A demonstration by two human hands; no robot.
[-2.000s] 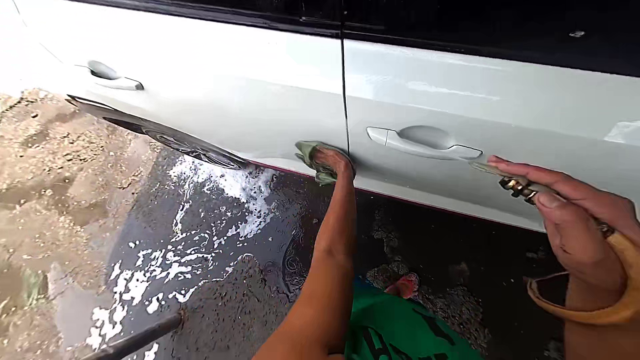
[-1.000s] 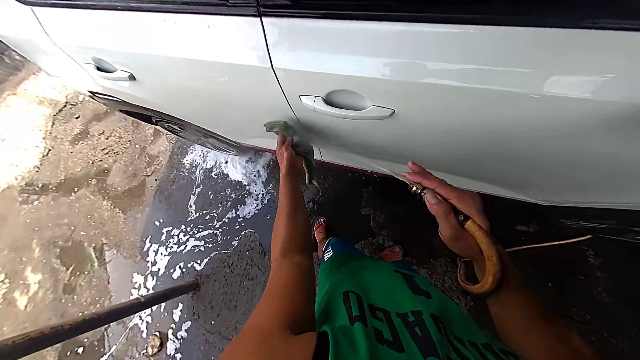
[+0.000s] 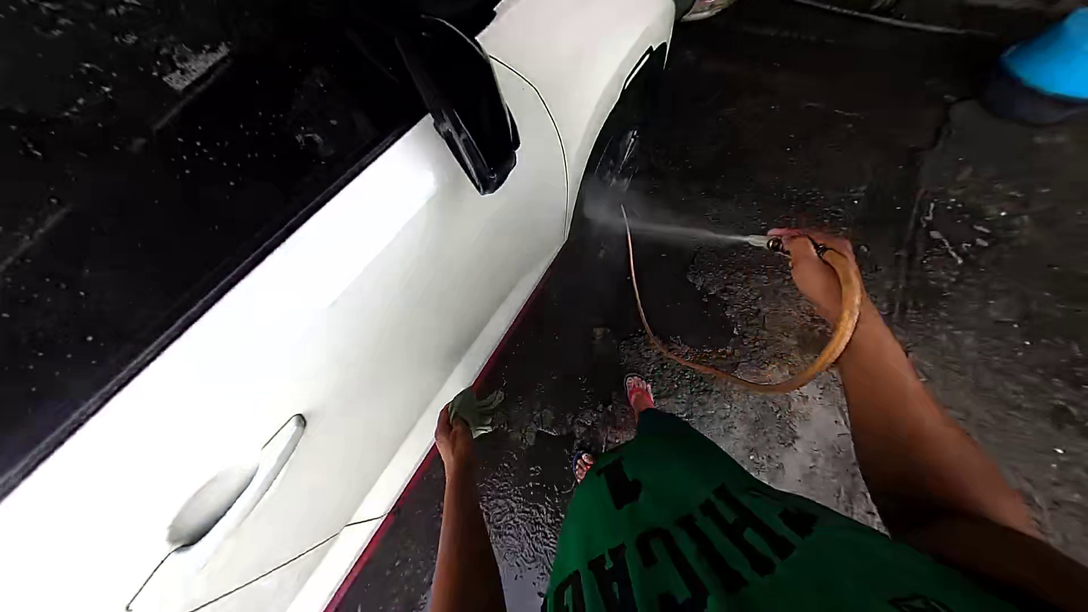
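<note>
My left hand (image 3: 454, 438) holds a wet green cloth (image 3: 476, 410) by the lower sill of a white car (image 3: 365, 323), below its front door. Out to the right, my right hand (image 3: 814, 270) grips the spray nozzle (image 3: 772, 244) of an orange-tan hose (image 3: 841, 327). A jet of water leaves the nozzle toward the car's front wheel (image 3: 625, 144), where it spreads into mist. The hose curves beside my wrist and runs over the wet ground.
A black side mirror (image 3: 480, 119) juts from the car, and a door handle (image 3: 246, 484) is at lower left. My sandalled feet (image 3: 639, 393) stand on wet, rough concrete. A blue container (image 3: 1052, 58) is at the upper right.
The view has swung far toward the car's front. Water now sprays from the nozzle in my right hand, which points at the front wheel. My left hand with the cloth is now at the front door's sill.
</note>
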